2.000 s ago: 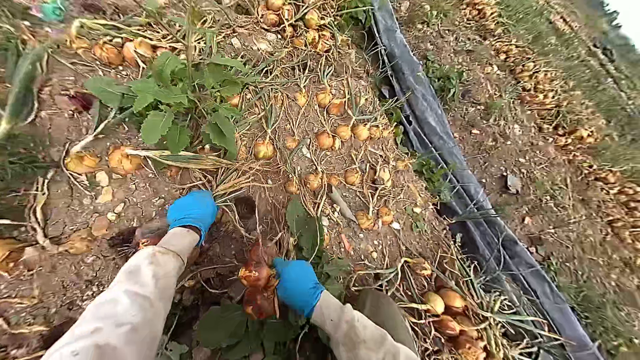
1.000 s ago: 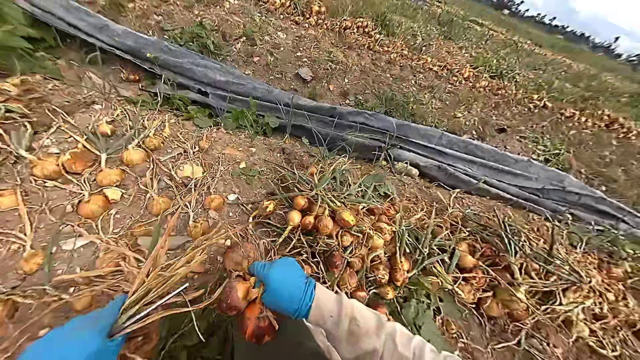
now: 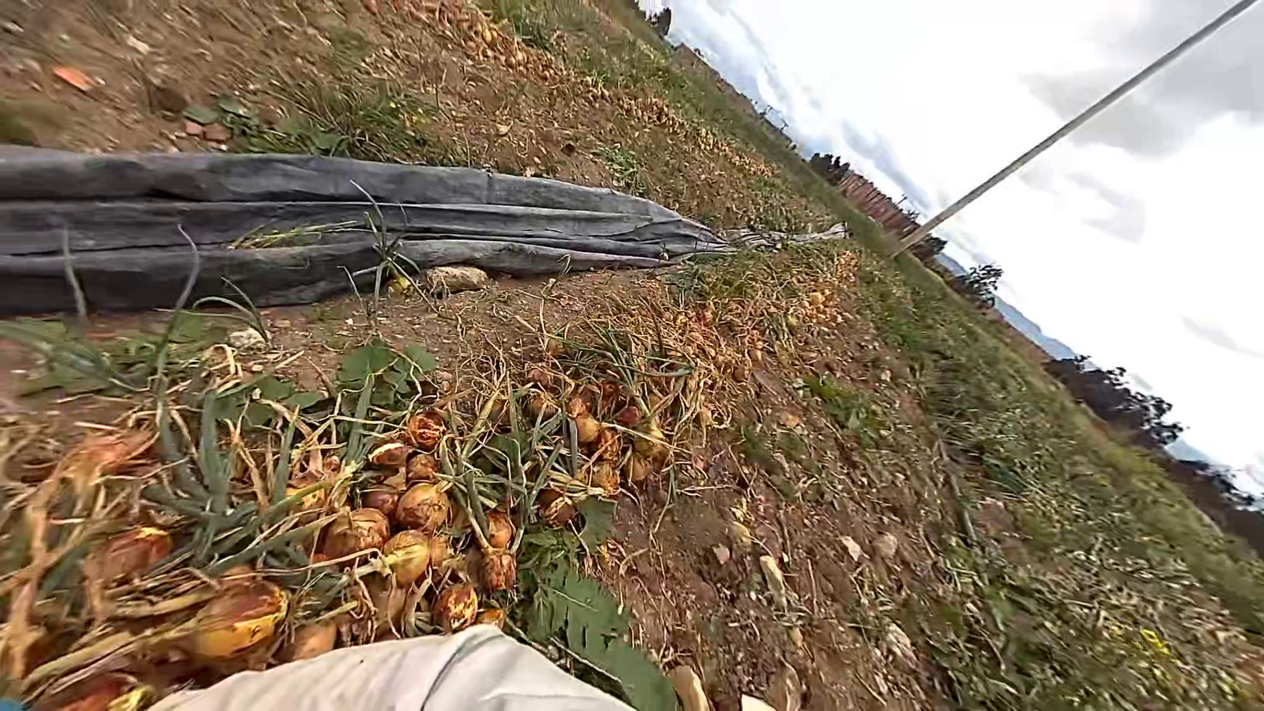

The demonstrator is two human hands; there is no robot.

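Neither of my hands shows clearly; only a sliver of blue glove is at the lower left corner, and which hand it belongs to cannot be told. A pale sleeve point(image 3: 415, 681) crosses the bottom edge. Just beyond it lie harvested onions point(image 3: 405, 513) with brown and yellow skins, heaped among dry and green onion tops point(image 3: 212, 494). More onions point(image 3: 602, 434) lie a little farther along the row, partly covered by their leaves. What my hands hold is hidden.
A long folded sheet of dark fabric point(image 3: 346, 227) lies along the left, with a stone point(image 3: 456, 278) against its edge. Bare soil with stones point(image 3: 770, 553) runs to the right of the onions, beside a grassy strip point(image 3: 1047, 513). A slanting pole point(image 3: 1066, 128) stands beyond.
The view has swung up and along the row. Both blue-gloved hands, one on onion bulbs and the other at dry onion tops a second ago, have largely left the picture.
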